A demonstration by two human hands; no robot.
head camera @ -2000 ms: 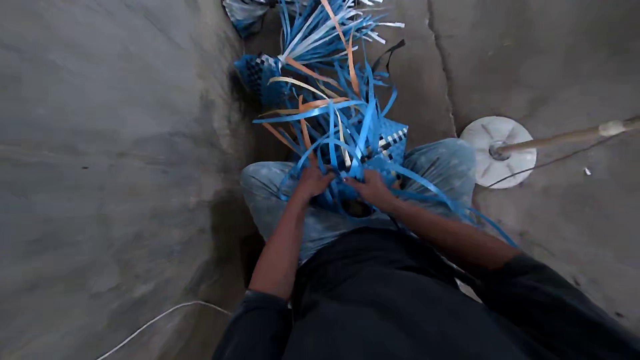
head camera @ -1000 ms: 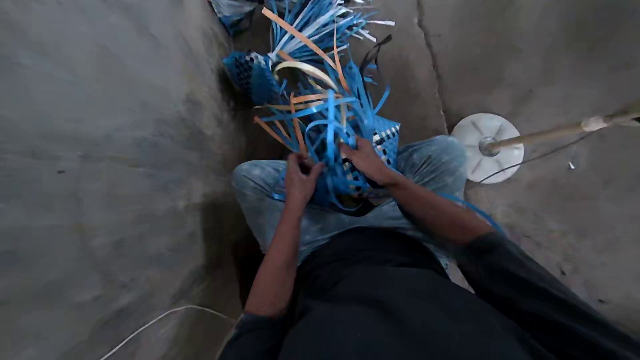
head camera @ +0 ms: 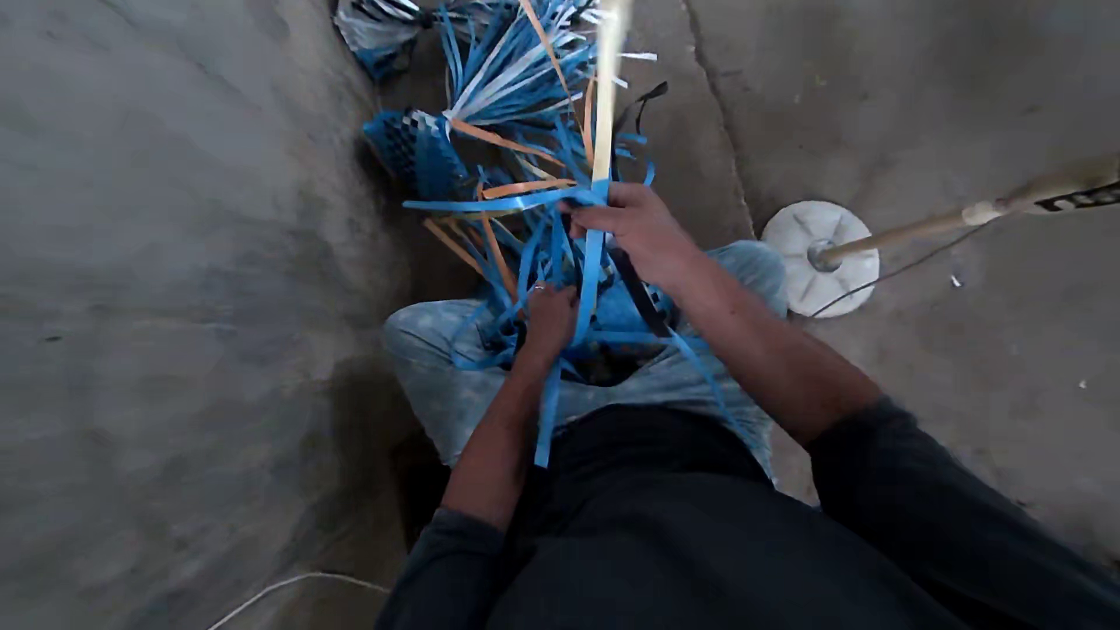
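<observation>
A partly woven piece of blue plastic strips (head camera: 626,306) lies across my lap, with loose blue, orange and black ends around it. My right hand (head camera: 639,227) is raised over its far side, fingers closed on a blue strip (head camera: 592,271); a pale yellow strip (head camera: 605,96) stretches away above that hand. Low on the near left of the weave, my left hand (head camera: 551,317) is curled among the strips. Its fingertips are partly hidden, so what it grips cannot be told.
Beyond my knees lie a bundle of blue and white strips (head camera: 525,79) and a blue checkered woven piece (head camera: 416,149). A wall rises at the left. A round white base (head camera: 821,254) with a pole (head camera: 919,229) stands at the right. A white cord (head camera: 302,577) runs at lower left.
My right hand has moved up and away from the weave, with a blue strip in its fingers. My left hand has moved slightly nearer my body. The long pale strip now stretches upward.
</observation>
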